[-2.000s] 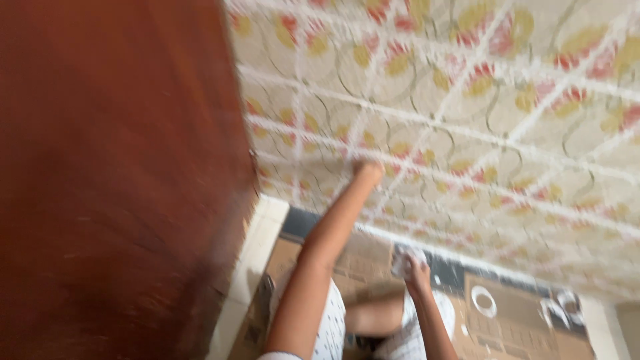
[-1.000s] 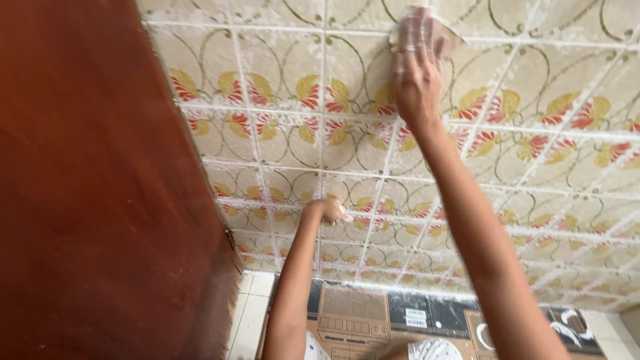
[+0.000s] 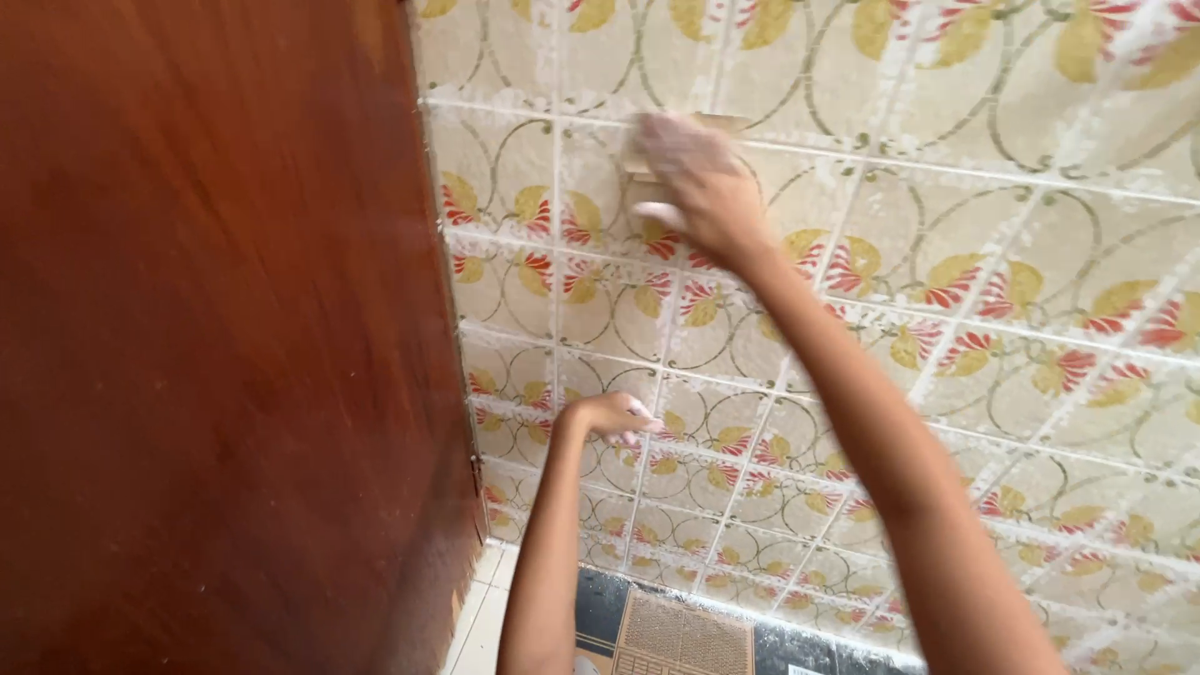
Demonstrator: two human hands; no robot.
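My right hand (image 3: 698, 183), blurred and whitened at the fingers, presses a thin flat tan piece (image 3: 647, 178) against the patterned wall tiles (image 3: 975, 216); the material of the piece cannot be told. White residue covers the grout lines and smears parts of the tiles, which bear yellow and red motifs and green curls. Lower and to the left, my left hand (image 3: 614, 417) is bent at the wrist close to the wall, its fingers curled and white with powder. Whether it holds something small is hidden.
A reddish-brown wooden door or panel (image 3: 216, 328) stands along the left, its edge meeting the tiled wall. Below lie flattened printed cardboard (image 3: 684, 633) dusted white and pale floor tiles (image 3: 483, 600).
My right hand was low by the cardboard two seconds ago, then high on the wall; now it is further left along the tiles. My left hand stays near the wall.
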